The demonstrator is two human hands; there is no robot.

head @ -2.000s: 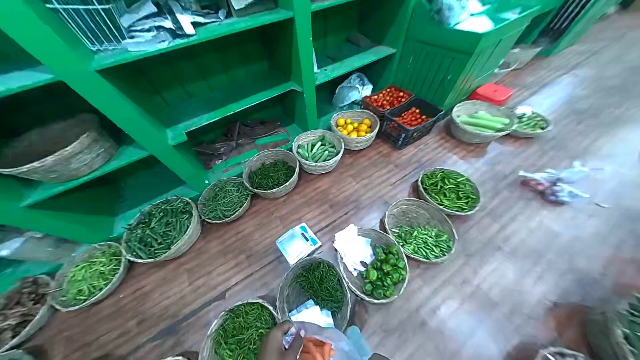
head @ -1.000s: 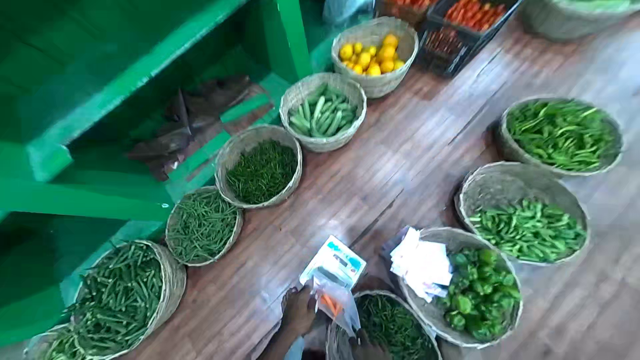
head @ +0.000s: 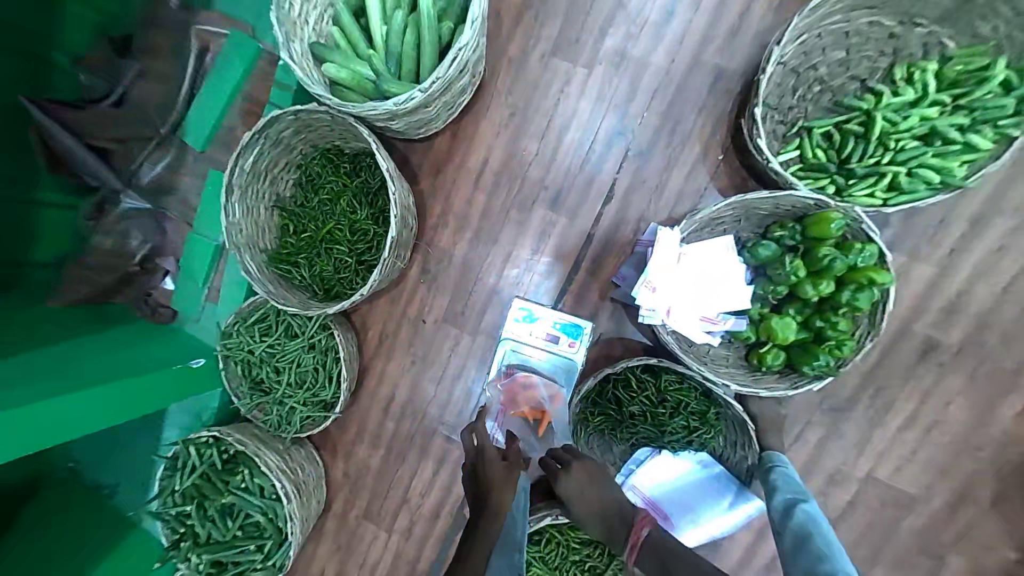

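A clear plastic bag (head: 524, 404) with orange pieces, seemingly carrots, lies on the pan of a white digital scale (head: 540, 344) on the floor. My left hand (head: 490, 464) is at the bag's lower left edge, fingers bent around it. From the right, my right hand (head: 580, 480) reaches the bag's lower right corner, a red-and-white band at its wrist. Whether either hand grips the plastic is not clear. Right of the scale stands a wicker basket of thin green chillies (head: 652, 408), with flat white bags (head: 692, 492) over its near rim.
Behind it, a basket of green capsicums (head: 808, 296) bears white bags (head: 692, 280) on its left rim. Another basket of green vegetables (head: 904, 128) stands at upper right. Along the green shelf (head: 104, 376) are baskets of cucumbers (head: 392, 48), chillies (head: 332, 224), beans (head: 284, 368) and okra (head: 228, 504).
The bag with orange pieces has moved from the near side onto the scale. My right hand has come into view at the bag. The view has moved down and closer.
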